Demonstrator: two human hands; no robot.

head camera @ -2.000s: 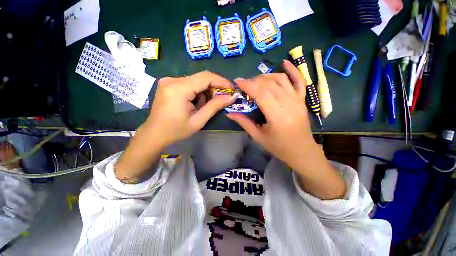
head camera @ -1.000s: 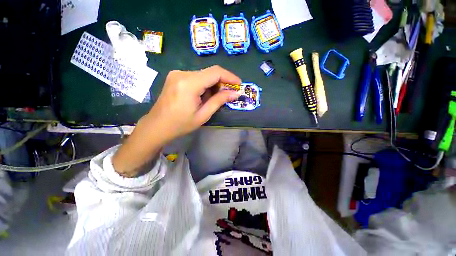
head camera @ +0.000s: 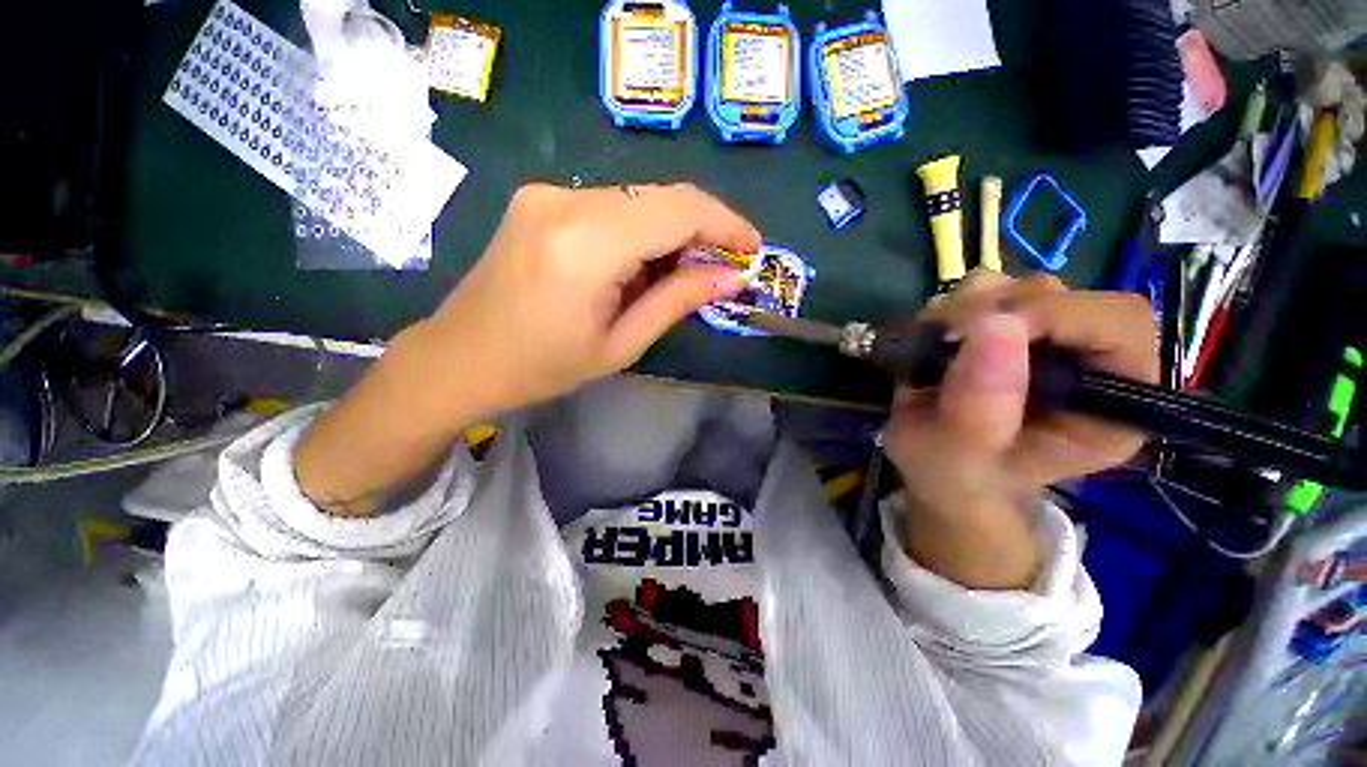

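An open blue smartwatch (head camera: 780, 285) lies on the dark green mat near its front edge, with circuitry showing. My left hand (head camera: 585, 285) pinches a small yellow-orange part at the watch's left side; the fingers hide most of that part. My right hand (head camera: 1020, 375) is closed around the thick black handle of a soldering iron (head camera: 915, 354). The iron's metal barrel points left and its tip is at the watch's lower edge. I cannot tell if the tip touches it.
Three blue watch housings (head camera: 754, 75) lie behind. A small blue part (head camera: 841, 202), yellow screwdriver (head camera: 942, 217), pale stick (head camera: 990, 217) and blue bezel frame (head camera: 1045, 222) lie right. A label sheet (head camera: 240, 83) and yellow battery (head camera: 462, 57) lie left. Tools stand at far right.
My right hand left the watch, went out of view, and is now back from the right with the soldering iron. My left hand still pinches at the watch. The view has shifted slightly.
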